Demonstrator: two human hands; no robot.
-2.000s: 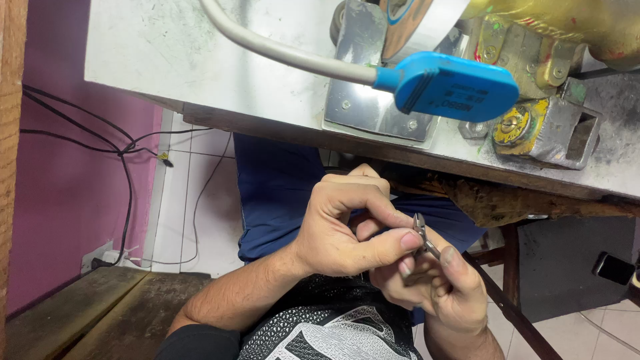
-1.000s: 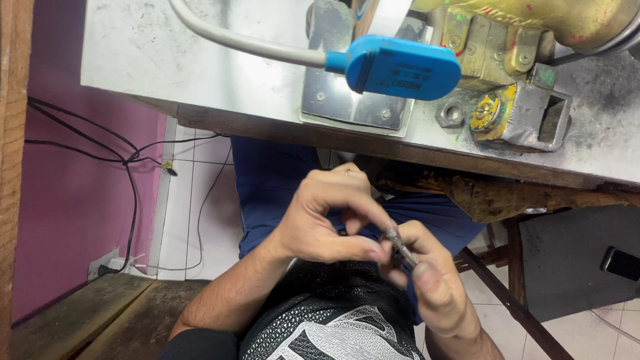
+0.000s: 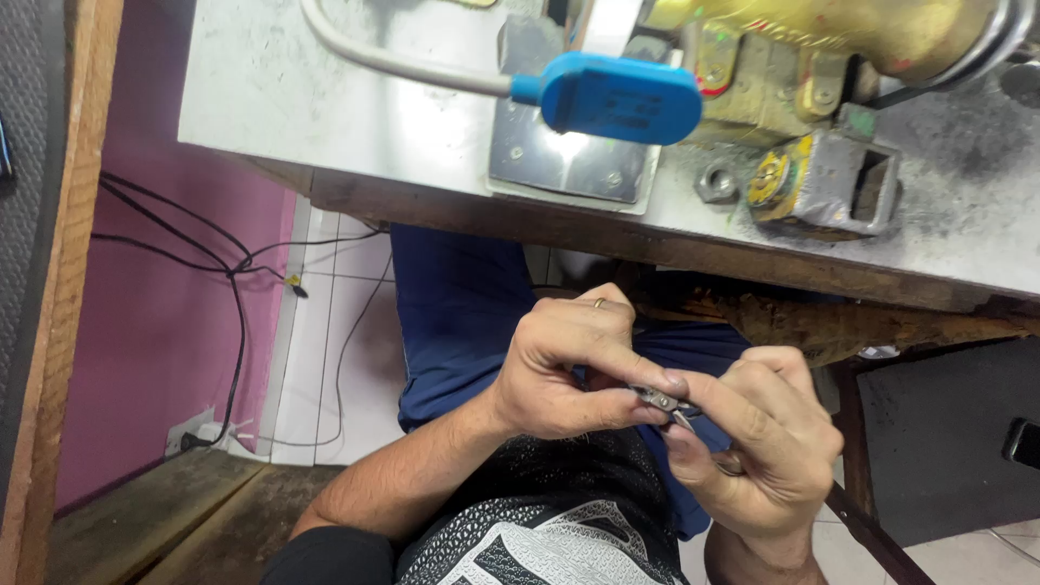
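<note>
Both hands meet over the lap, below the workbench edge, around a small hinged metal tool that looks like nippers. My left hand, wearing a ring, pinches one end of it between thumb and index finger. On the other side, my right hand has its index finger and thumb on the tool's spread parts. The fingers hide much of the tool, so its exact kind cannot be told.
Above the hands runs the edge of a white workbench. A blue lamp head on a grey cable hangs over a metal plate. Beside it are a hex nut, a metal block and a yellow machine. Black cables run along the pink wall.
My right hand has turned, and its fingers have shifted along the metal tool, whose parts now show spread apart. My left hand still pinches the tool.
</note>
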